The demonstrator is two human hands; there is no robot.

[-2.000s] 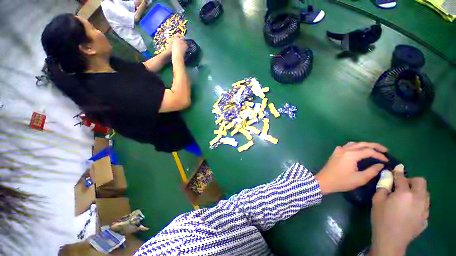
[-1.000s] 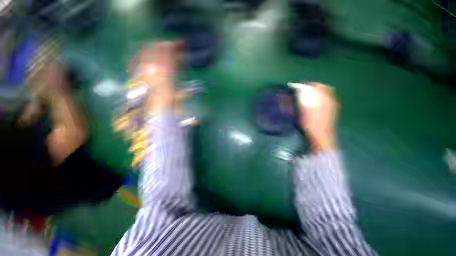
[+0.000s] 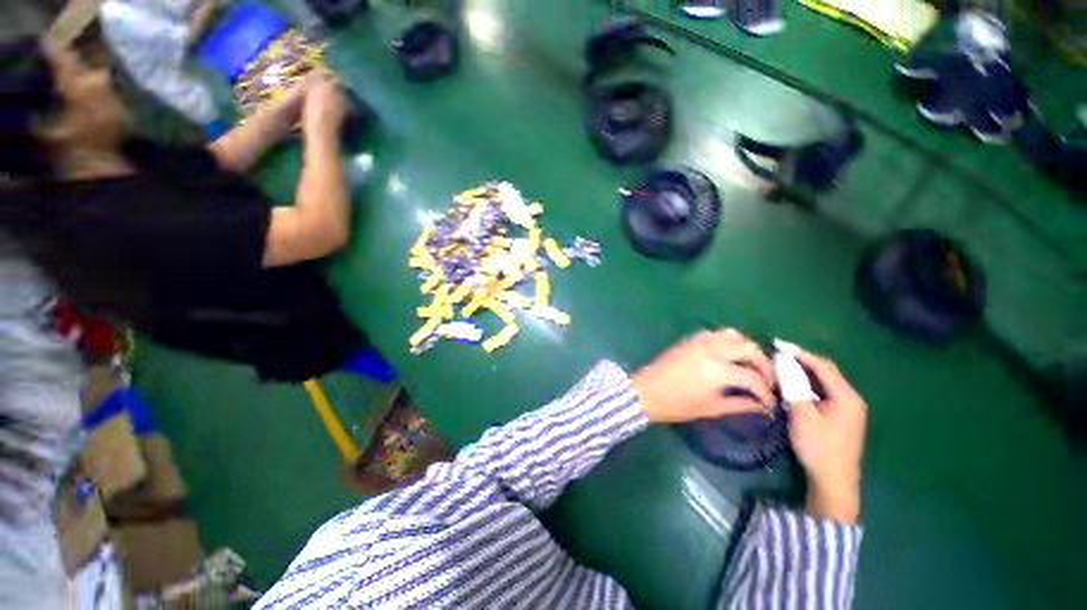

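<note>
A round black ribbed housing (image 3: 737, 441) lies on the green tabletop in front of me, its upper part covered by my hands. My left hand (image 3: 712, 377) rests over its top left, fingers bent onto it. My right hand (image 3: 822, 417), with white sleeves on its fingers, holds its right side. Any small part between my fingertips is hidden. A loose pile of yellow strips (image 3: 501, 312) mixed with silver-purple parts (image 3: 471, 226) lies to the left of the housing.
More black ribbed housings stand beyond my hands (image 3: 671, 212) and to the right (image 3: 921, 284). A curved black bracket (image 3: 811, 155) lies between them. A person in black (image 3: 179, 238) works at the left by a blue tray (image 3: 241, 38). Cardboard boxes (image 3: 155, 477) are at lower left.
My left hand has moved from over the yellow pile back to the housing, beside my right hand. The view has shifted and is sharper than one second ago.
</note>
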